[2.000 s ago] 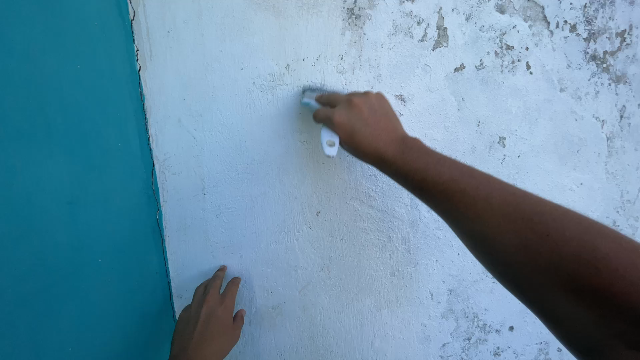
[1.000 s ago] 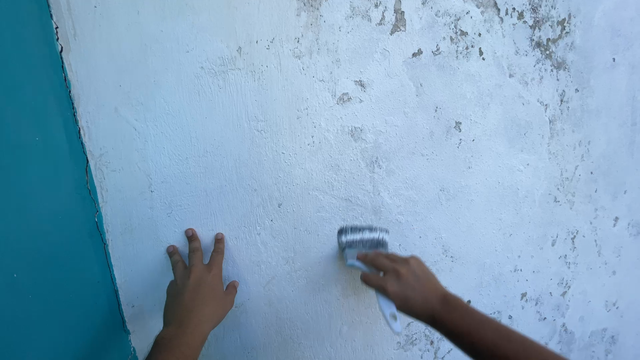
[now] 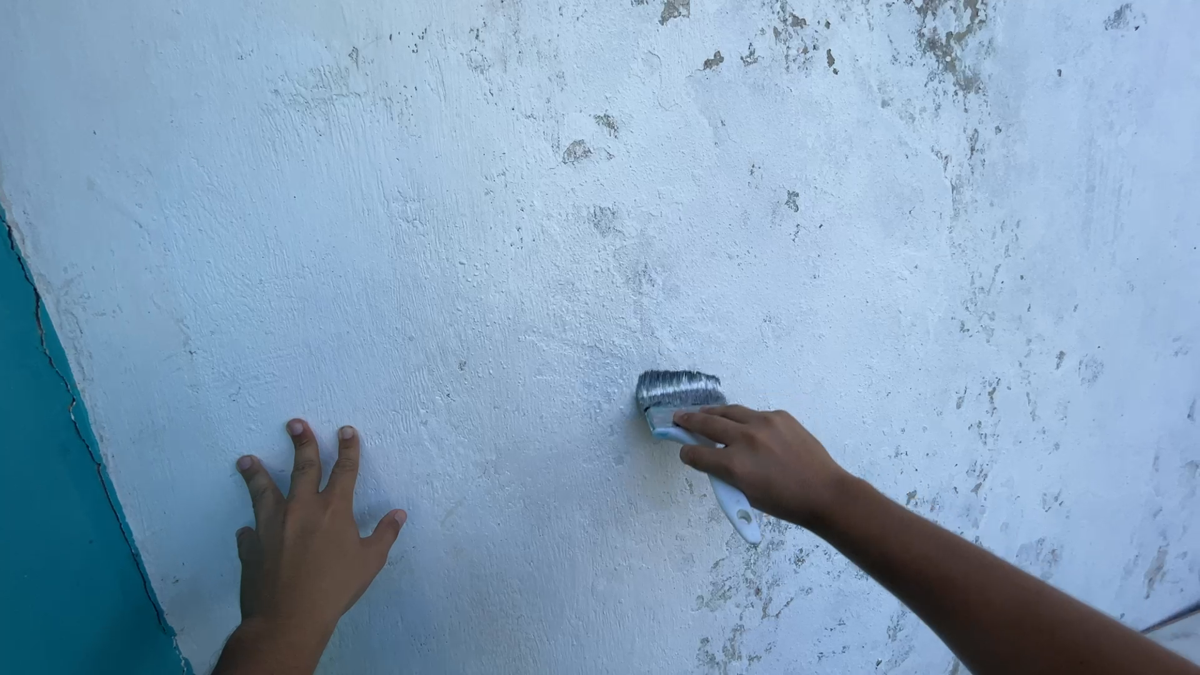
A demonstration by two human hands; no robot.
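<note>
My right hand [image 3: 764, 459] grips a flat paintbrush [image 3: 736, 497] by its white plastic handle, near the metal ferrule. The dark bristles, streaked with white, point upward against the white painted wall [image 3: 487, 309], right of the view's middle. The handle has a hole at its lower end and slants down to the right. My left hand [image 3: 305, 548] lies at the lower left with its fingers spread on the wall and holds nothing. Whether its palm touches the wall is hidden.
A teal painted surface [image 3: 56, 525] borders the white wall at the left, with a jagged crack [image 3: 84, 441] along the joint. Flaked, grey patches [image 3: 952, 42] mark the wall at the top and right. A dark thin line [image 3: 1170, 619] shows at the lower right edge.
My right hand with the brush moved down the wall between the oldest frame and the middle one. My left hand's fingers have spread wider. The view has shifted to the right.
</note>
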